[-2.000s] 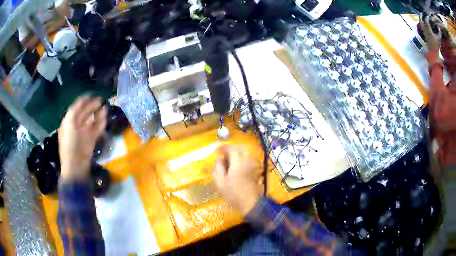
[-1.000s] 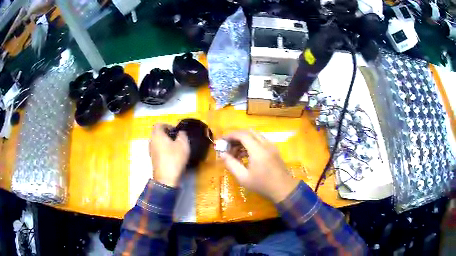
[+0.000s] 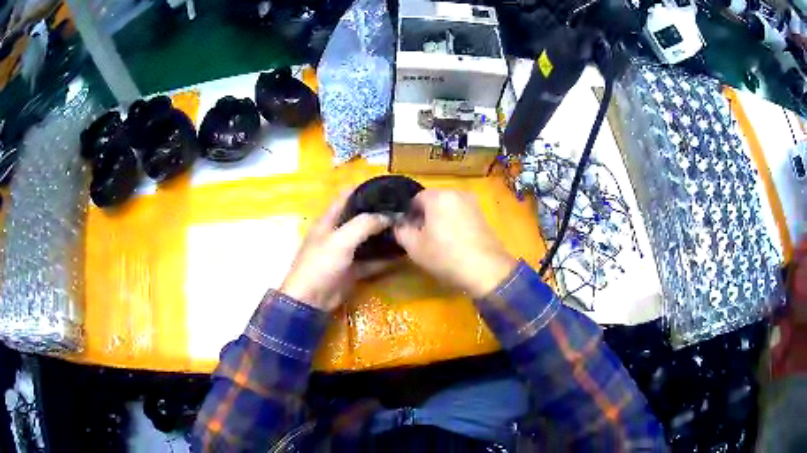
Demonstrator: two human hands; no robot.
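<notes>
A round black housing [image 3: 382,196] is held over the bench, its hollow side facing up towards me. My left hand [image 3: 334,252] grips it from the left, with the thumb at the opening. My right hand [image 3: 449,239] is at its right side, fingertips bunched at the opening. A small greyish piece [image 3: 394,218] shows faintly between the fingertips; the fingers hide most of it. The electric screwdriver [image 3: 541,93] hangs tilted, nose down, behind and right of my hands.
The screw feeder [image 3: 447,142] stands behind the hands, a clear bag [image 3: 356,88] left of it. Several black housings [image 3: 228,130] lie back left. A wired module pile [image 3: 580,221] and blister tray [image 3: 708,195] are right. Clear plastic [image 3: 40,239] lies far left. A person's sleeve [image 3: 790,332] shows at right.
The view has swung. My left hand has gone from the left side to hold a housing. My right hand has brought the small white module to the housing's opening.
</notes>
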